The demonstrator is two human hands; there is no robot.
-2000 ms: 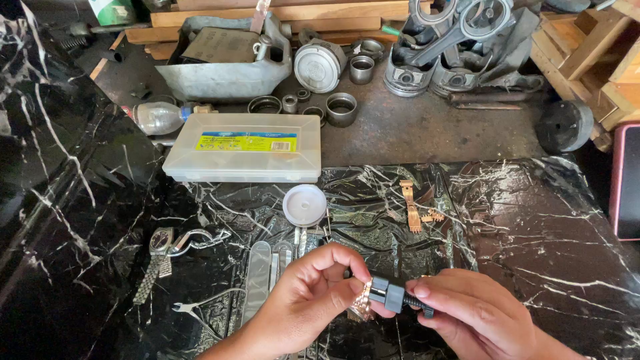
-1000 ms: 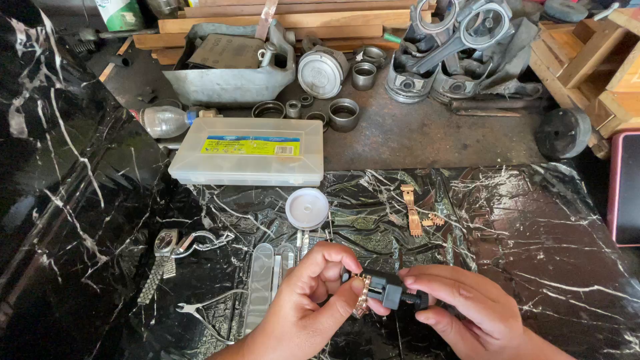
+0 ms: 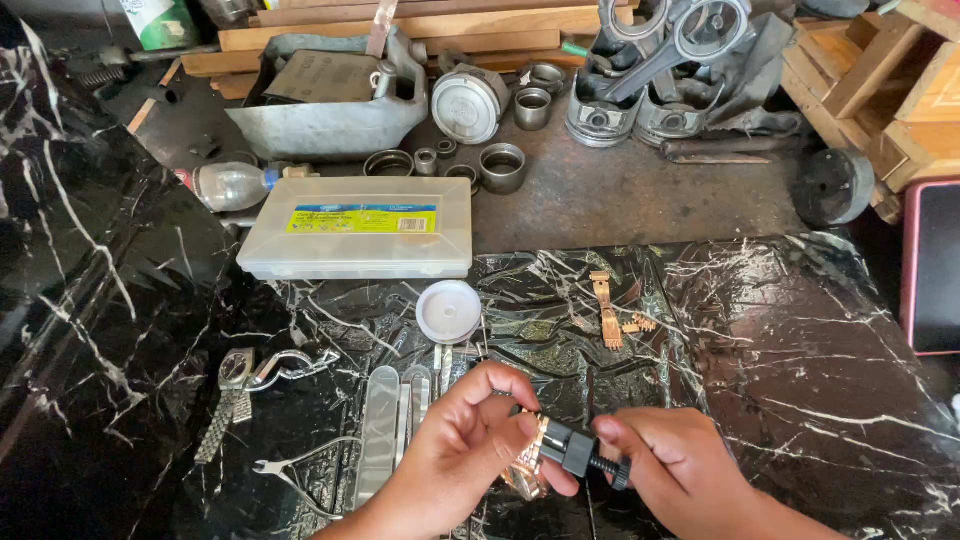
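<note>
My left hand (image 3: 465, 442) pinches a gold-coloured metal watch band (image 3: 531, 450) together with the left end of a black watch link remover (image 3: 574, 450). My right hand (image 3: 671, 457) is at the tool's right end, its thumb and curled fingers close to the knurled knob of the black screw; whether they touch it is unclear. Behind the hands lie a gold-coloured clasp piece (image 3: 606, 311) and a short band segment (image 3: 639, 324). A round white dish (image 3: 448, 311) stands beyond my left hand. At left are a silver wristwatch (image 3: 234, 382), a curved metal tool (image 3: 289, 369) and nippers (image 3: 289, 472).
A translucent plastic case (image 3: 356, 251) lies behind the dish, near a plastic bottle (image 3: 232, 186). Farther back are a metal pan (image 3: 322, 127), pistons (image 3: 600, 120) with connecting rods, and metal rings (image 3: 502, 169). A pink-edged device (image 3: 911, 262) stands at right. Grey tweezers-like tools (image 3: 379, 427) lie beside my left hand.
My right hand's fingers, stretched along the link remover a second ago, are now curled at its screw end, and more of the screw and knob shows. My left hand keeps its hold.
</note>
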